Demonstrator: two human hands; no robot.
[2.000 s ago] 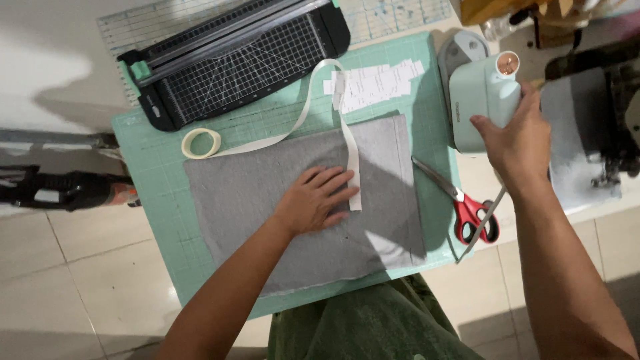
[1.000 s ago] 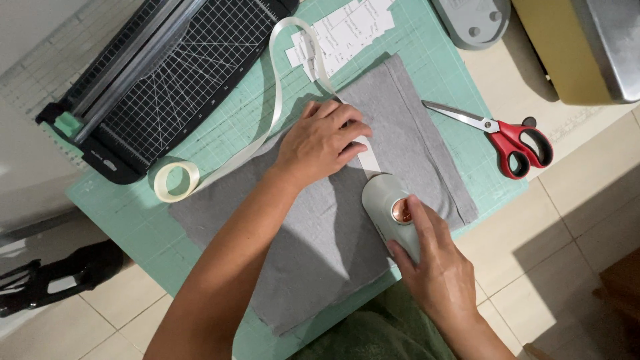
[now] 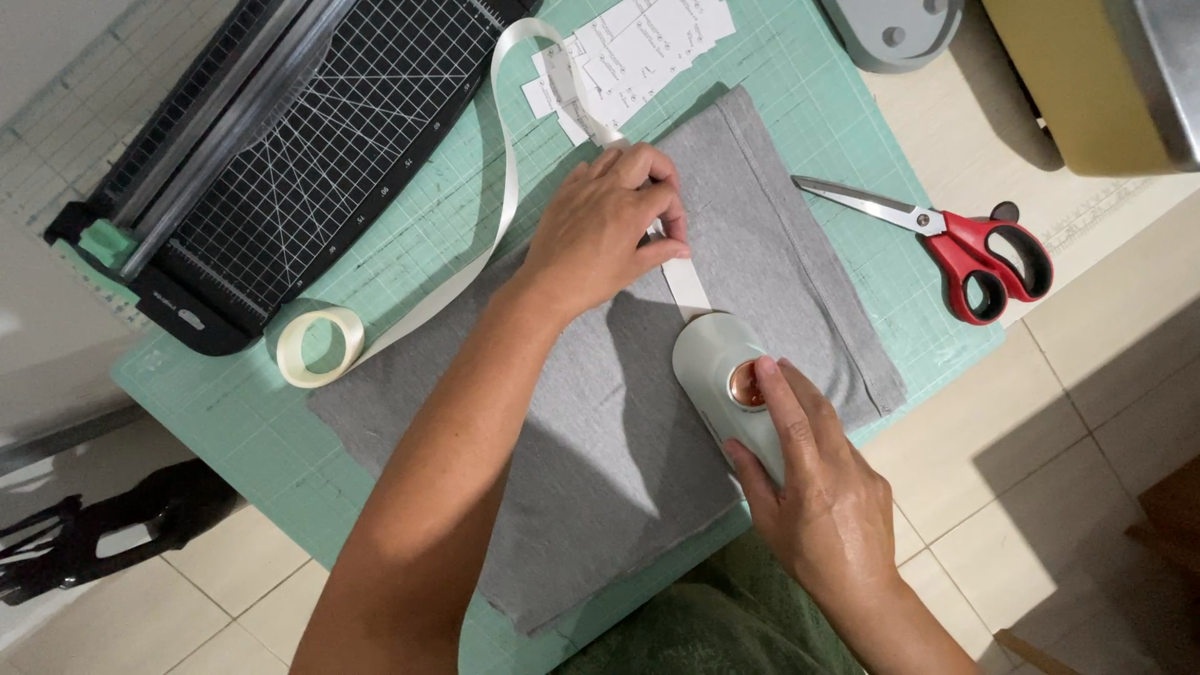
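Note:
My right hand (image 3: 820,469) is closed around a pale green mini iron (image 3: 727,384), whose front end rests on the end of a white ribbon (image 3: 686,286). The ribbon lies on a folded grey fabric (image 3: 581,422). My left hand (image 3: 614,220) presses on the ribbon just above the iron, with thumb and fingertips bent at it; whether they pinch it is hard to tell. From there the ribbon loops up and back down to its roll (image 3: 321,347) at the fabric's left edge.
Red-handled scissors (image 3: 975,248) lie on the right edge of the green cutting mat (image 3: 956,352). A black paper trimmer (image 3: 328,141) is at upper left, printed paper pieces (image 3: 637,56) at the top. A grey iron base (image 3: 895,33) and a yellowish box (image 3: 1087,94) stand upper right.
The iron in my right hand has come from beside its base, right of the mat, down onto the ribbon. My left hand has shifted up along the ribbon. The view has turned and moved closer.

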